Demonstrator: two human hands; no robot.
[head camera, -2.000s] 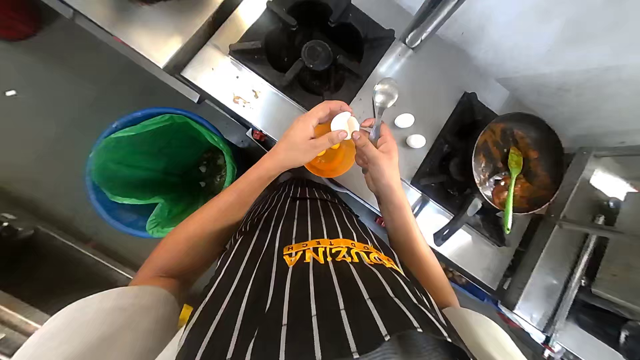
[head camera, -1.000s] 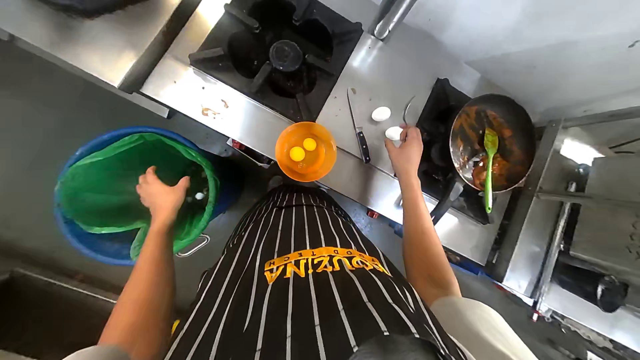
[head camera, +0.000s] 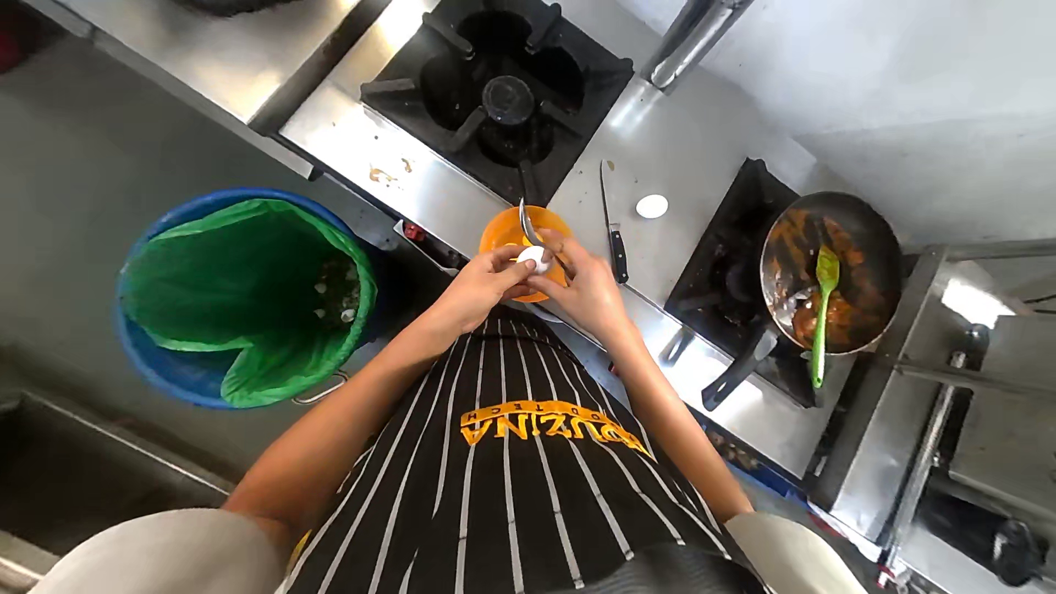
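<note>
Both hands meet over an orange bowl (head camera: 505, 229) at the counter's front edge. A white egg (head camera: 535, 259) is held in the fingers of my left hand (head camera: 483, 285), and the fingertips of my right hand (head camera: 584, 285) are close against it. My right hand also grips a metal spoon (head camera: 528, 224), its head above the bowl. Part of the yolk in the bowl shows behind the fingers. Another white egg (head camera: 652, 206) lies on the steel counter, right of a black-handled knife (head camera: 617, 252).
Right of the hands, a frying pan (head camera: 858, 280) with reddish sauce and a green spatula (head camera: 825, 305) sits on a burner. Another gas burner (head camera: 507, 101) is beyond the bowl. A blue bin (head camera: 136, 346) with a green liner (head camera: 223, 280) stands at left.
My left hand has moved from over the bin back to the bowl. My right hand has brought an egg and the spoon from the counter to the bowl; one egg remains there.
</note>
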